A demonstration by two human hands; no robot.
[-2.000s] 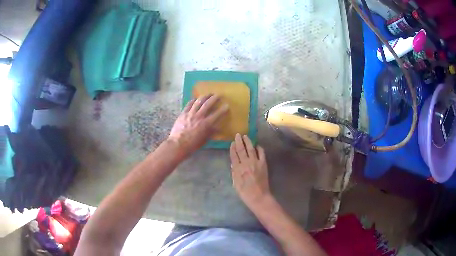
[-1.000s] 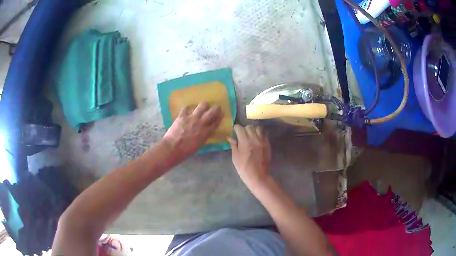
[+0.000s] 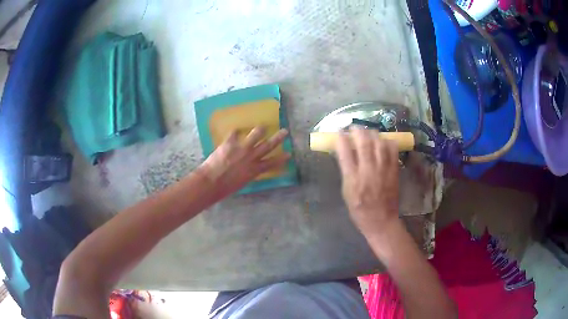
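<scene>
A flat green pocket piece [image 3: 207,107] lies on the table in front of me. A tan-orange template [image 3: 249,118] lies on top of it. The green edge on the right looks folded up against the template's side. My left hand [image 3: 240,156] lies on the template with fingers spread, one fingertip at the right edge. The steam iron [image 3: 324,142] stands to the right of the piece, its pale handle running left to right. My right hand [image 3: 369,171] is over the handle, slightly blurred; I cannot tell whether its fingers are closed around it.
A green stack of cloth [image 3: 115,93] lies at the far left, beside a navy roll [image 3: 31,81]. A dark cloth pile [image 3: 47,249] is at the lower left. The hose [image 3: 516,106] arches over the blue surface at right, near a purple basin [image 3: 539,118]. Red pieces [image 3: 470,274] lie low right.
My right hand has left the piece's lower right edge and moved right to the iron's handle. My left fingers have spread toward the right edge, where the green cloth has turned up.
</scene>
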